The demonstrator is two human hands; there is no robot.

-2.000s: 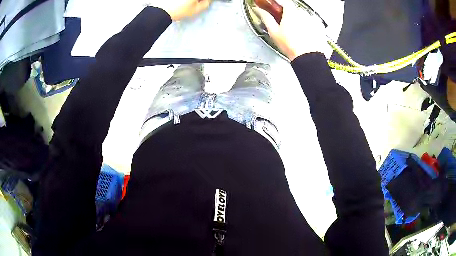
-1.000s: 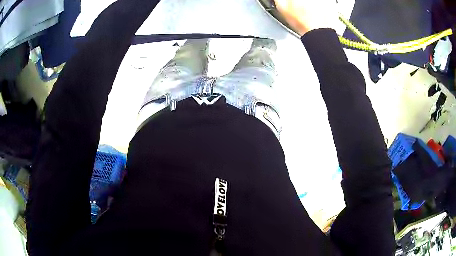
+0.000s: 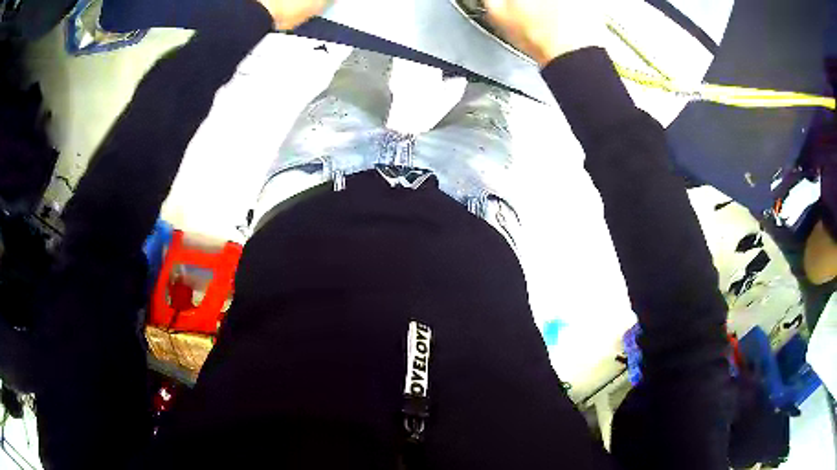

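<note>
A pale garment panel (image 3: 404, 32) lies on the navy pressing table at the top edge. The steam iron (image 3: 498, 39) shows only as a curved metal rim beside my right hand; the rest is cut off by the top edge. My right hand (image 3: 532, 26) is on the iron, with its fingers cut off. Paired yellow hose and cord (image 3: 716, 95) run from there to the right. My left hand (image 3: 295, 9) is partly in view at the top edge over the panel's left part; its fingers are cut off, and whether it holds anything is hidden.
The navy table cover (image 3: 766, 64) extends right. Below are a red crate (image 3: 195, 280) at left and a blue crate (image 3: 771, 367) at lower right. Dark scraps (image 3: 751, 266) lie on the pale floor. Part of a person's bare arm (image 3: 821, 252) shows at the right edge.
The view has turned, so the table edge now slopes down to the right. My left hand is back in view. The stack of pale panels at the upper left is out of view.
</note>
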